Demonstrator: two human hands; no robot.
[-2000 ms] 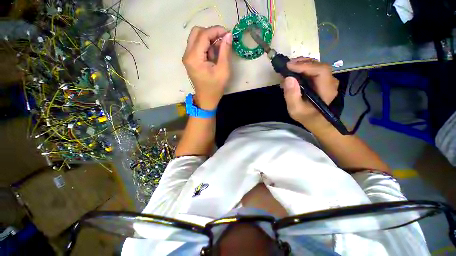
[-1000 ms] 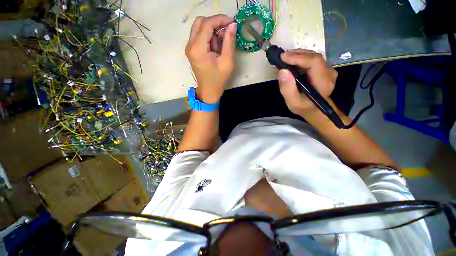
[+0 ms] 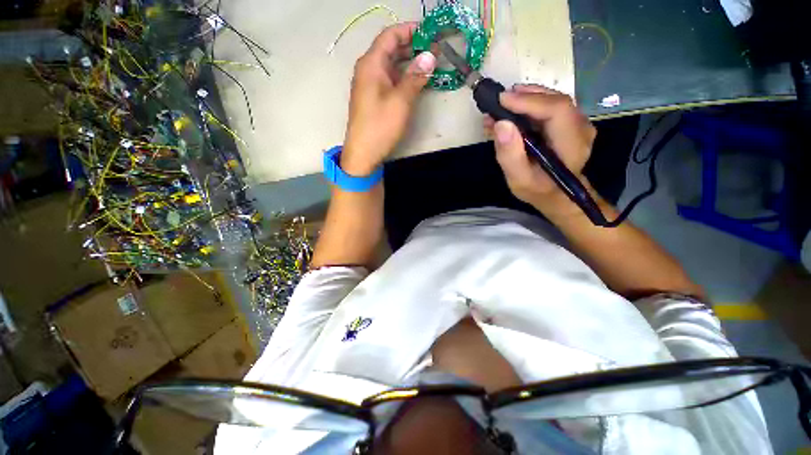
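Note:
A green ring-shaped circuit board [image 3: 473, 44] lies near the top edge of the view, with thin dark, red and yellow lead wires running up from it. My left hand [image 3: 388, 93], with a blue wrist strap [image 3: 354, 174], pinches the board's left rim between thumb and fingers. My right hand [image 3: 542, 138] grips the black soldering iron [image 3: 553, 165] like a pen. Its metal tip reaches over the ring's open centre, near the left inner rim. Whether the tip touches the board is unclear.
A beige work board [image 3: 293, 115] lies on the green bench top [image 3: 680, 53]. Tangled wired assemblies [image 3: 147, 178] fill the left side, with another heap [image 3: 280, 262] below. A cardboard box [image 3: 160, 329] sits lower left, a blue stool [image 3: 738, 182] at right. The iron's cord loops beside my right wrist.
My left fingers have shifted from beside the ring onto its left rim, and the thin pale strand no longer shows in them. My right hand and iron have barely moved.

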